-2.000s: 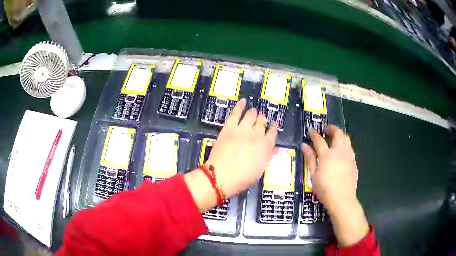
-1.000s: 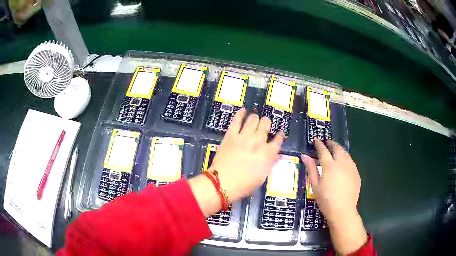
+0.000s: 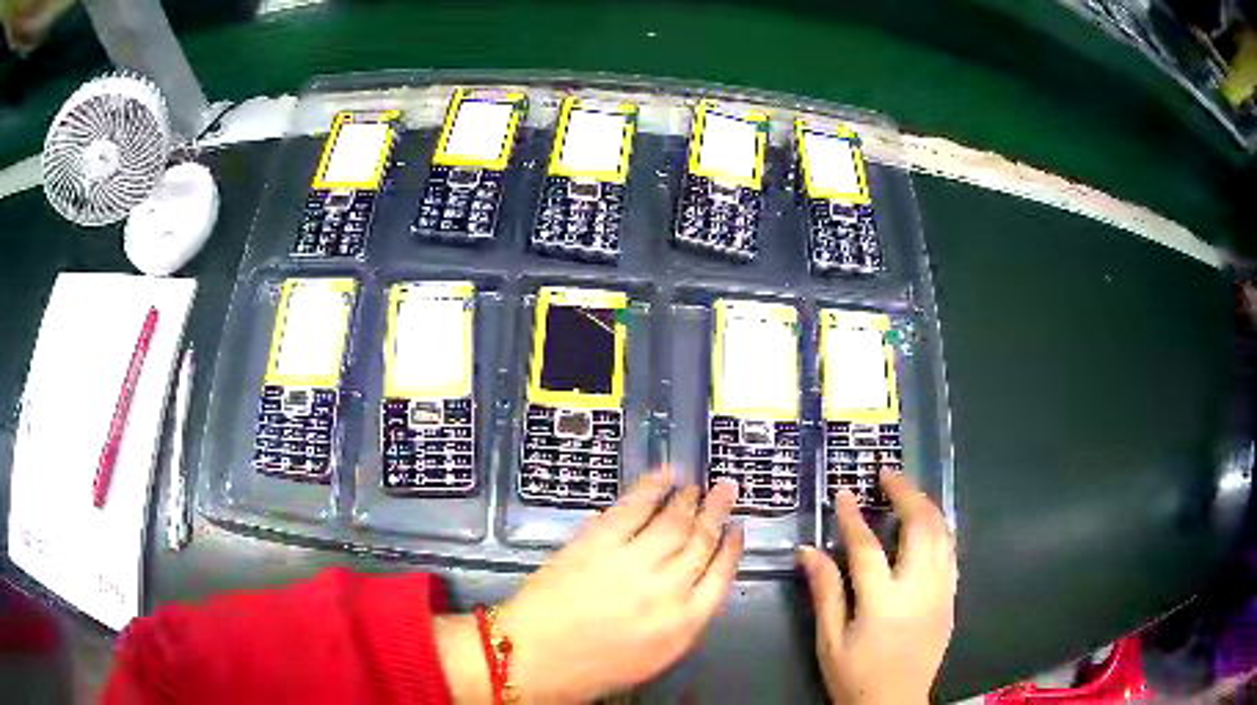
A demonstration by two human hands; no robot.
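A clear tray [image 3: 496,534] holds two rows of keypad phones, face up, with yellow frames. The near-row middle phone [image 3: 574,400] has a dark display; the others show white displays. My left hand [image 3: 620,592] lies over the tray's near edge, its fingertips at the bottom of the near-row phone fourth from left [image 3: 754,400]. My right hand [image 3: 882,592] has its fingers spread, with fingertips on the keypad of the rightmost near-row phone [image 3: 859,400]. Neither hand grips anything.
A white desk fan [image 3: 108,152] stands at the upper left. White paper [image 3: 69,427] with a red pen [image 3: 127,406] lies left of the tray, beside a thin silver pen-like tool [image 3: 181,448]. A green conveyor [image 3: 620,41] runs beyond. Something red [image 3: 1082,682] shows at lower right.
Both hands have moved from the far-row phones down to the near row. The middle and right near-row phones are now uncovered. The tray appears higher in the view.
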